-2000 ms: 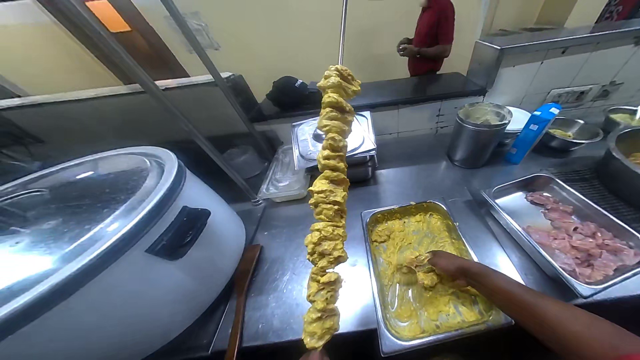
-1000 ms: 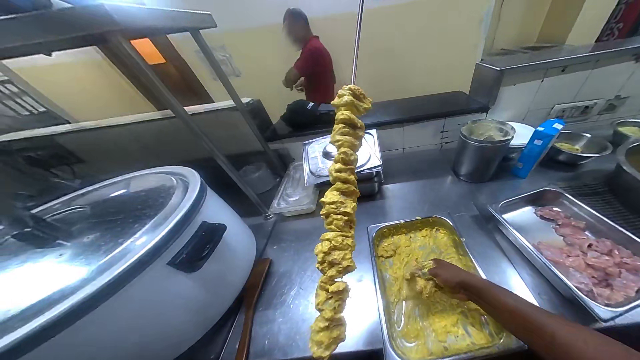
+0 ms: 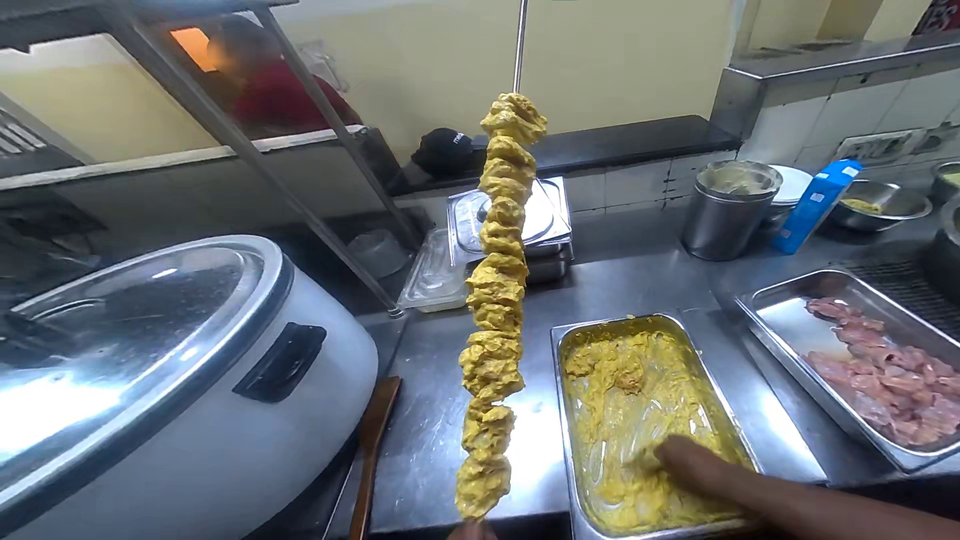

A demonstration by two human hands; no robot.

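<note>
Upright before me stands a metal skewer (image 3: 519,45) threaded with yellow-marinated meat pieces (image 3: 499,289). At its bottom end, my left hand (image 3: 472,531) grips it, only the fingertips showing at the frame's lower edge. My right hand (image 3: 679,459) is down in the yellow marinade (image 3: 637,420) of a steel tray (image 3: 561,405); its fingers are blurred and coated, so whether they hold anything is unclear. A few marinated lumps (image 3: 628,379) lie near the tray's far end.
A large white cooker with a glass lid (image 3: 285,360) and a wooden spatula (image 3: 379,420) are at left. Raw meat (image 3: 885,367) lies in a steel tray on the right. Behind are a steel canister (image 3: 727,217), blue carton (image 3: 817,206) and lidded pans (image 3: 555,259). A person (image 3: 277,97) is beyond the partition.
My right hand has moved from the middle of the marinade tray toward its near end. The person in red has moved left behind the counter.
</note>
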